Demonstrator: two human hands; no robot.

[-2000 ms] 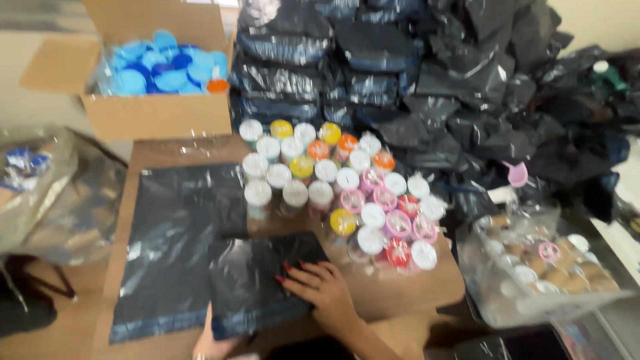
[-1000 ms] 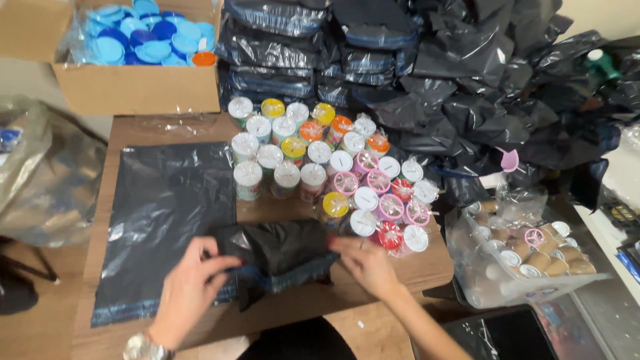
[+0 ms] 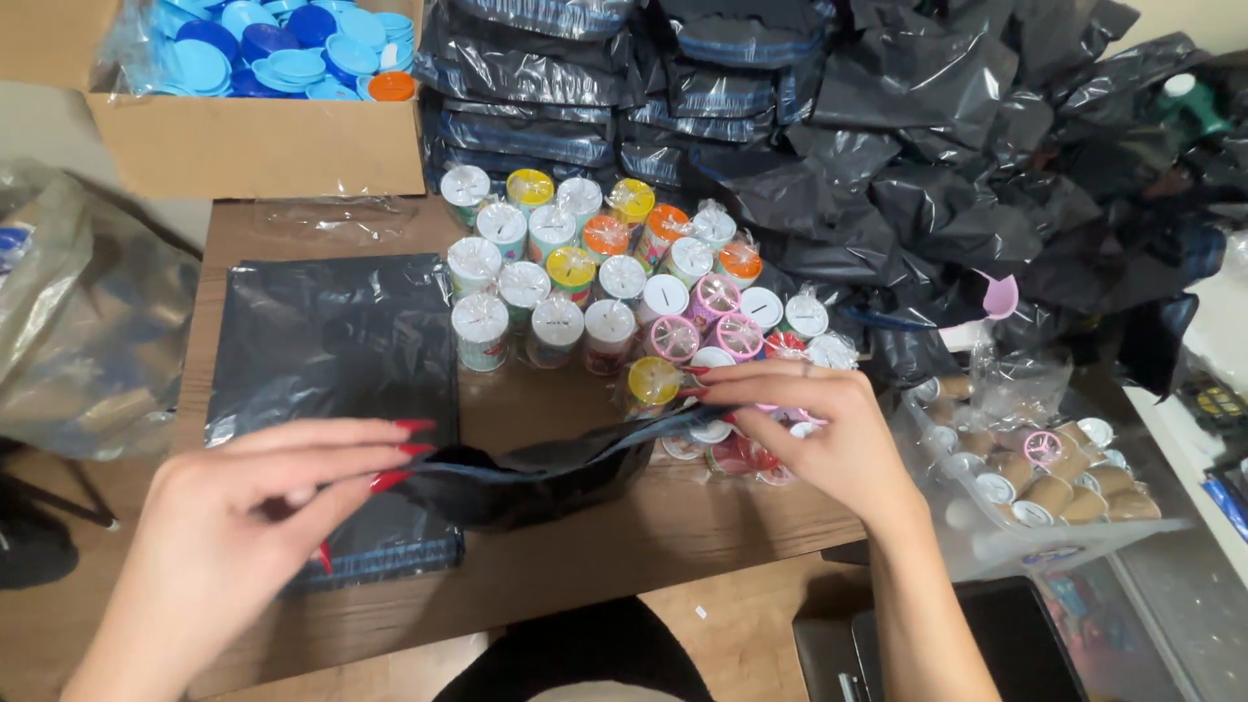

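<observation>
My left hand pinches one end of the rim of a black plastic bag, and my right hand pinches the other end. The bag's mouth gapes a little between them, above the near part of the wooden table. Flat black plastic bags lie on the table at the left, partly behind my left hand. Beyond the held bag stand several small cylindrical coin banks in clear wrap, with white, yellow, orange and pink slotted or spoked lids. My right hand is over the nearest ones and hides some.
A cardboard box of blue lids stands at the back left. Filled black packages are stacked behind the coin banks, beside a heap of crumpled black bags. At the right is a clear plastic bin of cardboard tubes; a translucent sack is at the left.
Two seconds ago the bag lay flat under my right hand; one second ago both hands held it bunched up. Now its rim is stretched between them, with the mouth parted. The view has moved closer.
</observation>
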